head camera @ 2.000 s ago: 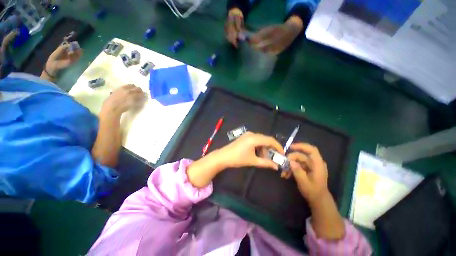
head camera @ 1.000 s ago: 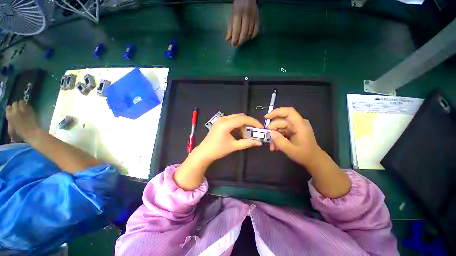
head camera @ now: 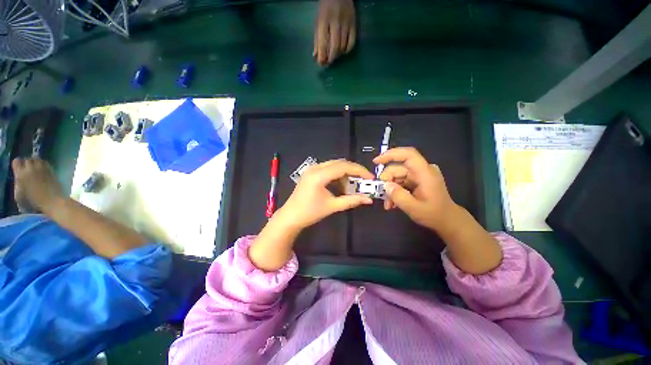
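My left hand (head camera: 321, 194) and my right hand (head camera: 417, 187) hold a silver-grey display module (head camera: 366, 187) between their fingertips, above the centre divider of the black tray (head camera: 300, 243). The module lies level, with its long face towards me. A second silver-grey module (head camera: 303, 169) lies in the tray's left half, partly behind my left hand. A red pen (head camera: 273, 187) lies to its left. A white pen (head camera: 386, 140) lies in the right half, its lower end behind my right hand. A small wire piece (head camera: 368, 149) lies beside it.
At left, a neighbour's arm (head camera: 86, 224) rests by a cream sheet (head camera: 185, 214) with grey modules (head camera: 118, 126) and a blue sheet (head camera: 187, 139). Blue housings (head camera: 246, 71) stand behind. Another person's hand (head camera: 334, 32) is at the far side. At right are a record sheet (head camera: 525, 185) and a tilted black tray (head camera: 607, 189).
The view has turned and levelled since the first frame. The held module now shows its long face, turned level. The far person's two hands are now one resting hand. Little differs from one second ago.
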